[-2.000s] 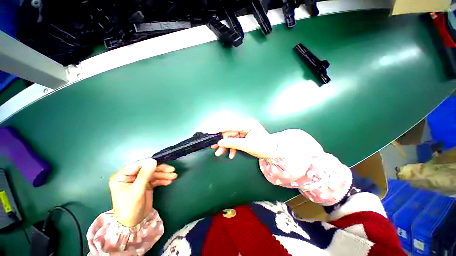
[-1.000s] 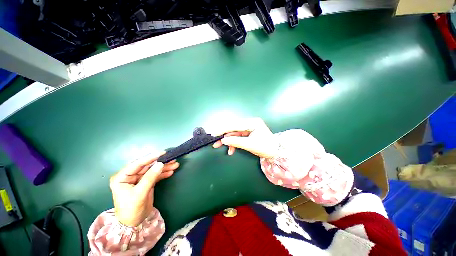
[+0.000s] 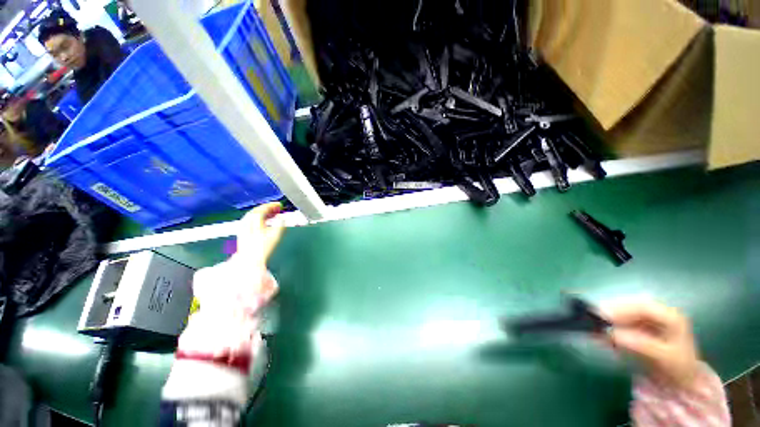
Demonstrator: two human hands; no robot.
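My right hand, blurred, is at the lower right over the green top and holds a slim black plastic part by one end. The part points left, with its small ear on the upper edge. My left hand is at the white rail beside the metal post, its arm reaching up from below. I cannot tell whether it holds anything. A lone black part lies on the right of the green top. Several black parts lie across the rail, in front of the tangled heap.
A blue crate stands behind the rail at upper left. The slanted metal post rises beside it. A grey-white box with a black lead sits at left. Brown carton flaps are at upper right. A person is at far upper left.
The view has swung left and up. My left hand has let go of the part and moved to the rail by the post. My right hand alone holds it, farther right.
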